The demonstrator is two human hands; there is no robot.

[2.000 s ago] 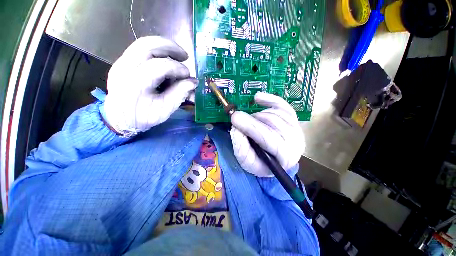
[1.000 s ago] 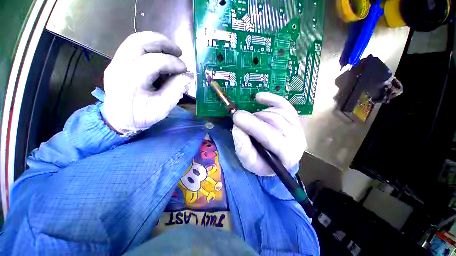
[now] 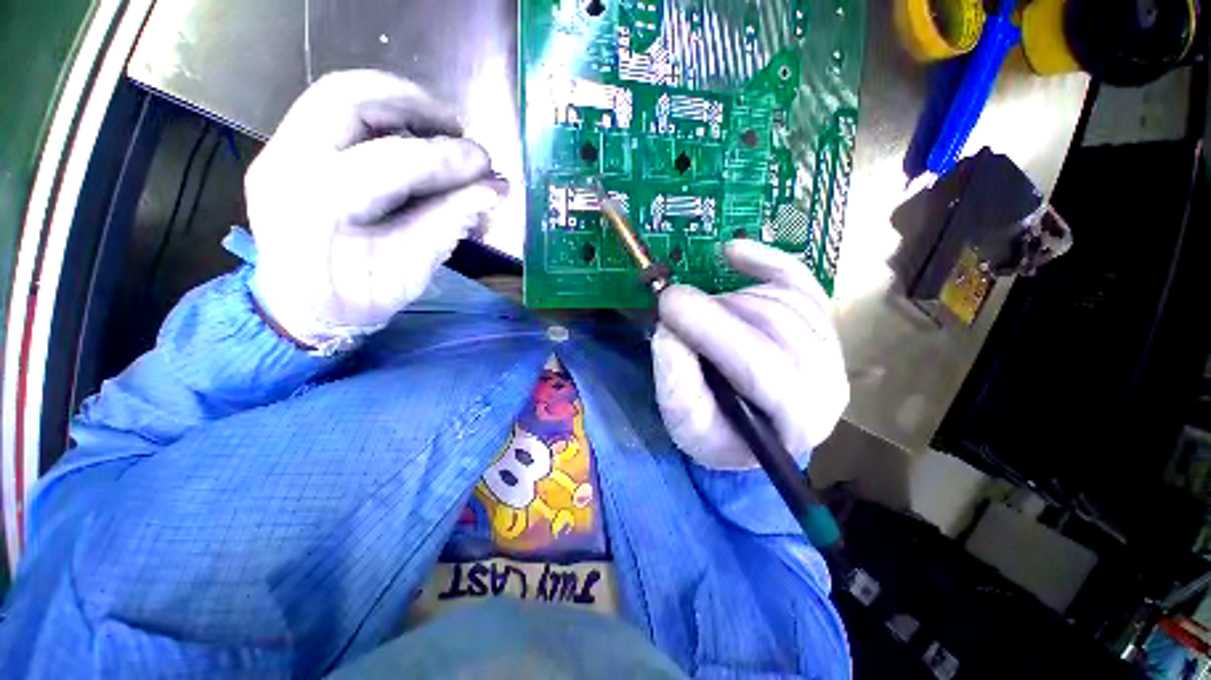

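Note:
A green printed circuit board [image 3: 691, 166] lies on the steel bench, its near edge in front of my chest. My right hand [image 3: 752, 356], in a white glove, holds a soldering iron [image 3: 760, 445] like a pen. Its copper-brown tip points up-left at the silvery pads in the board's lower left part; whether it touches cannot be told. My left hand [image 3: 365, 206], in a white glove, is just left of the board with thumb and forefinger pinched together. A very thin strand seems to run up from near it, but what the fingertips hold is too small to tell.
On the steel bench [image 3: 870, 365] at right are a dark iron stand [image 3: 969, 219] with a yellow-gold patch, a blue tool [image 3: 972, 100], a yellow ring [image 3: 940, 24] and a black-and-yellow round container [image 3: 1129, 37]. Black bins [image 3: 916, 571] are at lower right. A pale rail runs along the left.
My right hand and the iron have moved right, the tip shifting along the pads. My left hand has moved slightly left and up, away from the board. The board sits slightly higher in view.

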